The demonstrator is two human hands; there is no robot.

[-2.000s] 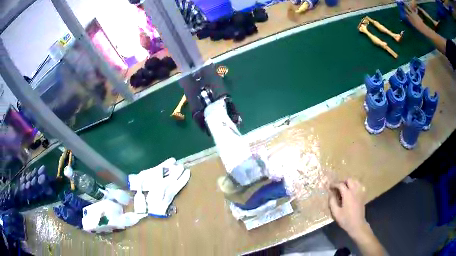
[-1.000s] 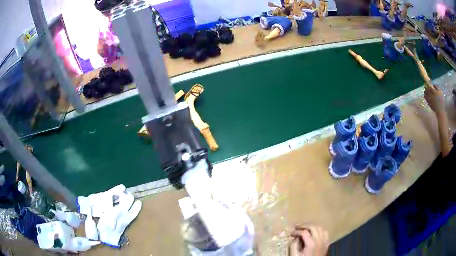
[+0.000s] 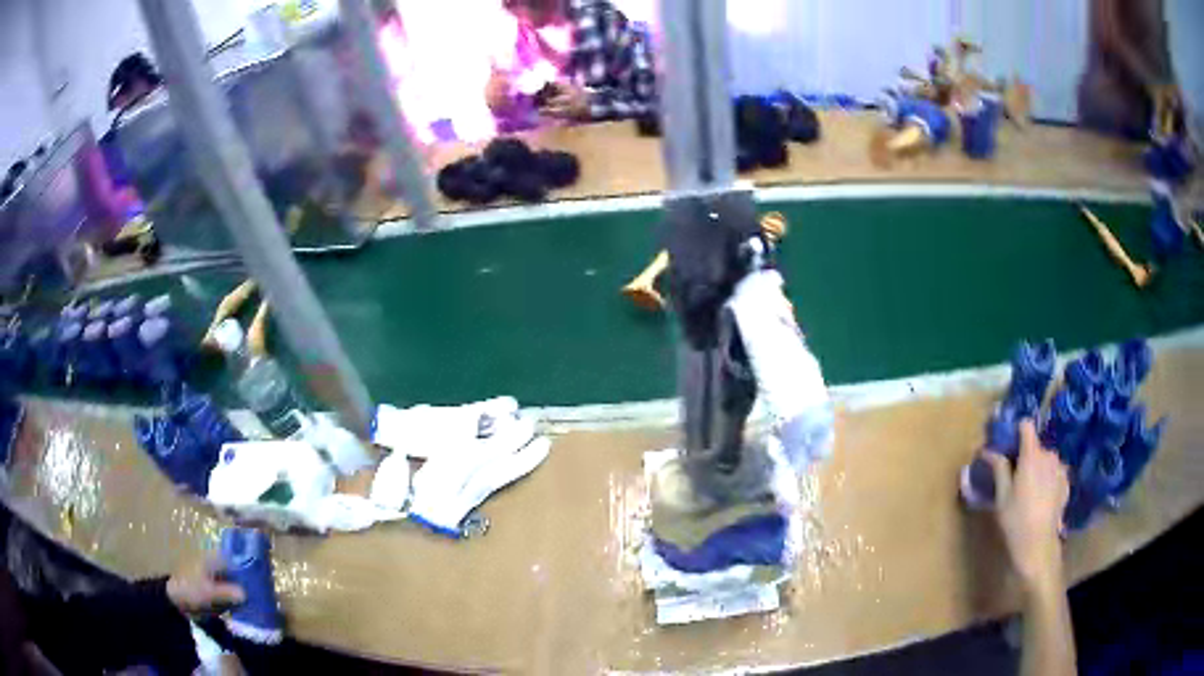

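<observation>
My right hand [image 3: 1036, 495] is at the right, closed around a small blue boot [image 3: 980, 478] with a pale rim. It is at the near left side of a cluster of similar upright boots [image 3: 1099, 416]. The fingertips are partly blurred. My left hand is not in view. In the middle stands the lever press [image 3: 713, 264], its handle [image 3: 782, 357] wrapped in pale cloth and hanging down on the right. A blue piece [image 3: 720, 544] lies under the grey-tan block [image 3: 687, 486], on a white pad [image 3: 713, 601].
White gloves [image 3: 469, 462], a white crumpled cloth [image 3: 271, 482] and a clear bottle [image 3: 268, 394] lie left of the press. Another person's hand [image 3: 205, 585] holds a blue boot at the lower left. Behind is the green conveyor [image 3: 528, 324] with slim tan pieces.
The view has swung. My right hand has moved from the bench near the press to the boots at the right and closed on one. The press handle now hangs lower beside the upright.
</observation>
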